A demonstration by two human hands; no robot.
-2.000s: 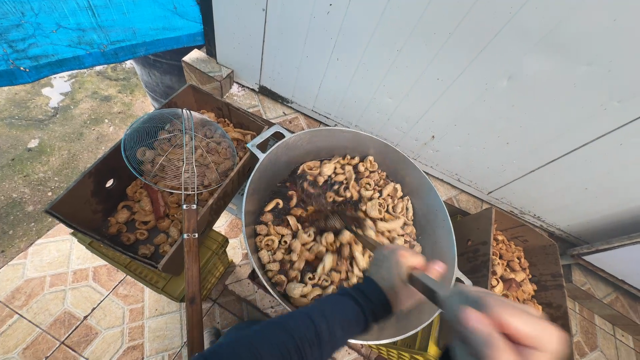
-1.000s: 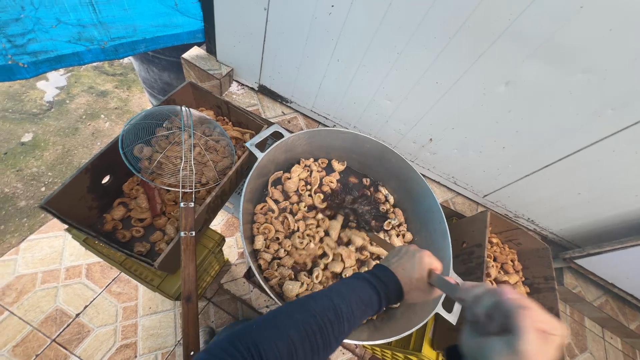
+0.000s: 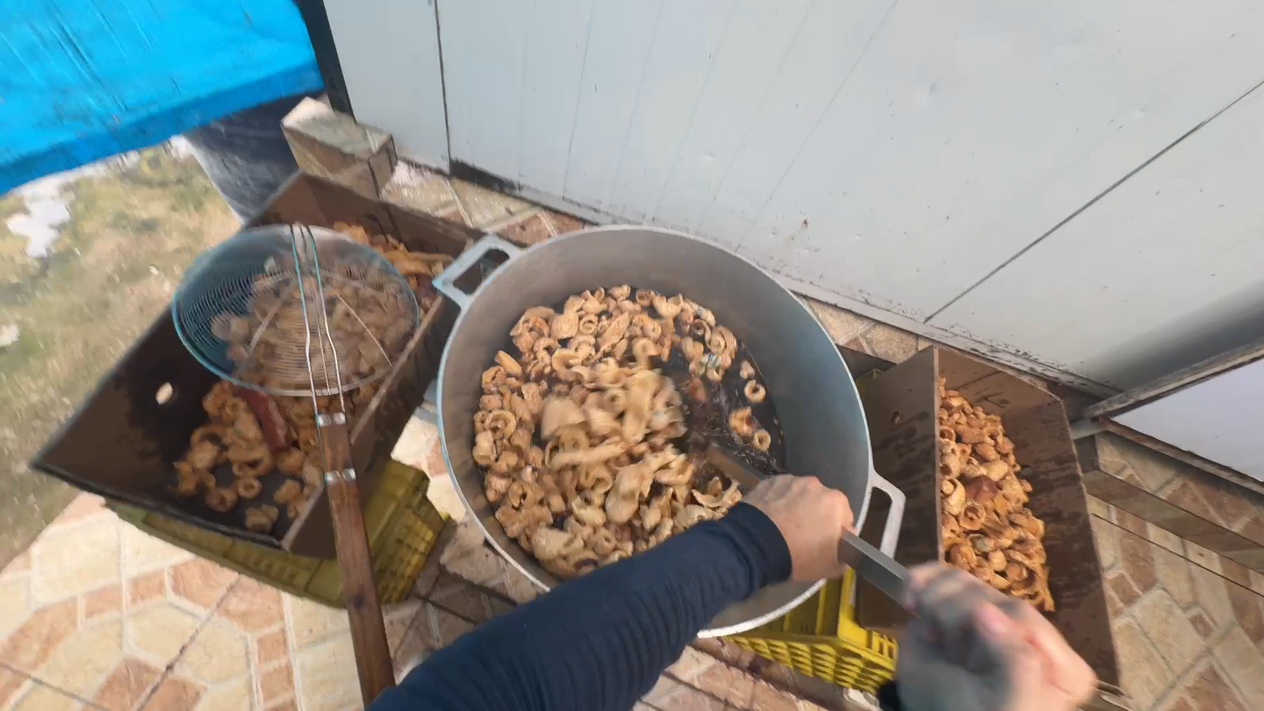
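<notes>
A large round metal pot (image 3: 810, 355) holds many curled fried pieces (image 3: 592, 425), perhaps pork rinds, in dark liquid. My left hand (image 3: 805, 523), in a dark blue sleeve, grips the flat metal shaft of a long-handled tool (image 3: 879, 568) over the pot's near right rim. My right hand (image 3: 997, 642), blurred, is closed around the tool's upper end at the lower right. The tool's lower end is hidden among the pieces.
A wire skimmer (image 3: 296, 311) with a wooden handle lies across a left cardboard box (image 3: 109, 444) of pieces on a yellow crate (image 3: 405, 533). Another box (image 3: 1071, 513) of pieces stands right. A metal wall (image 3: 790, 128) rises behind; a blue tarp (image 3: 148, 79) hangs upper left.
The pieces have shifted within the pot; the dark liquid now shows along the right side. My hands remain on the shaft.
</notes>
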